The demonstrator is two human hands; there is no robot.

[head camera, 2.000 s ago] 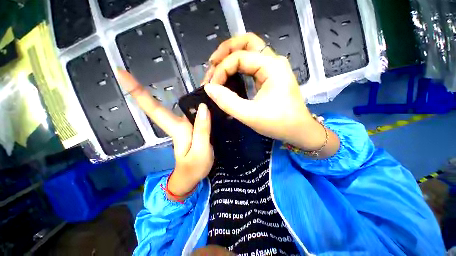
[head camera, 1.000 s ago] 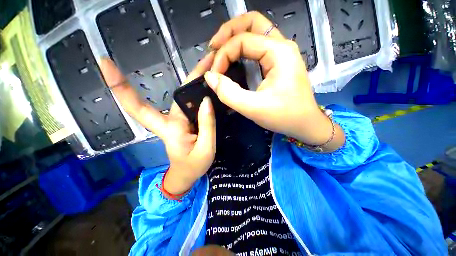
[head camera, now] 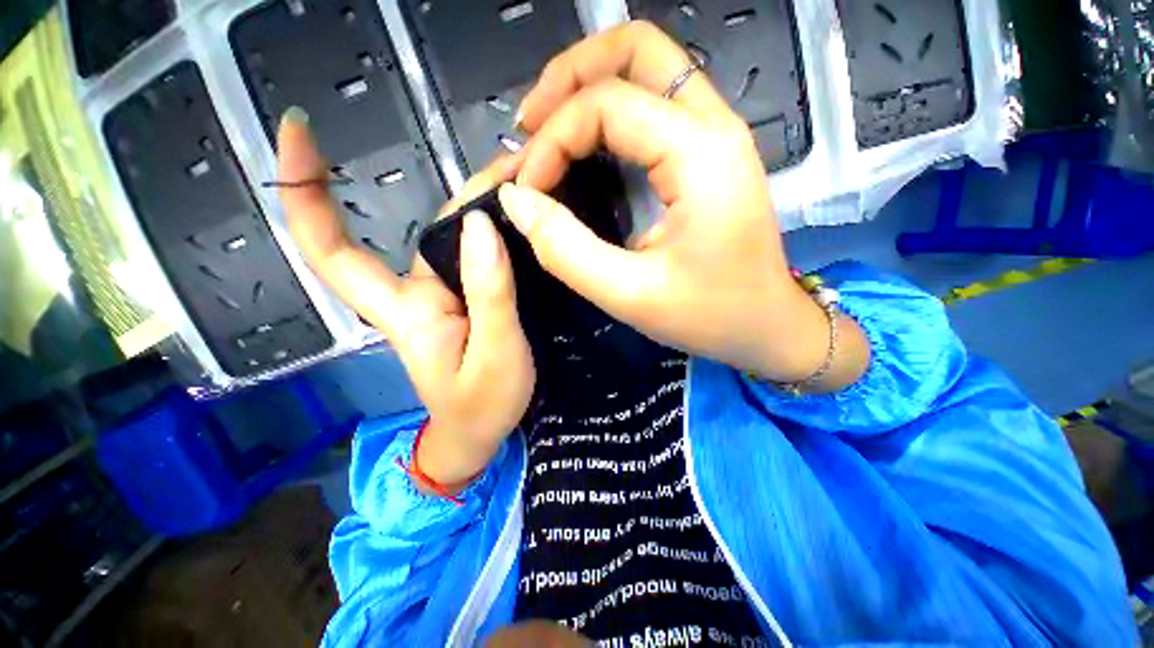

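Note:
A black phone housing [head camera: 446,248] is held tilted between both hands in front of the chest. My left hand [head camera: 437,317] grips its left end, with the thumb on the near face and the index finger raised and apart. A thin dark strip [head camera: 301,184] lies across that index finger. My right hand [head camera: 664,209] has its thumb and index finger pinched at the housing's upper edge; whether a strip is between them cannot be told. The rest of the housing is hidden by the right hand and blends with the dark shirt.
A whitish blister tray [head camera: 209,23] with black housings in its pockets lies behind the hands. A pale yellow strip sheet [head camera: 79,203] is to its left. Shiny stacked trays [head camera: 1107,76] stand at the far right. Blue stools [head camera: 190,462] are on both sides below the bench.
The left index finger is more upright and the strip across it stands out more clearly. The hands and housing have moved slightly left and up. The tray appears higher in view than two seconds ago.

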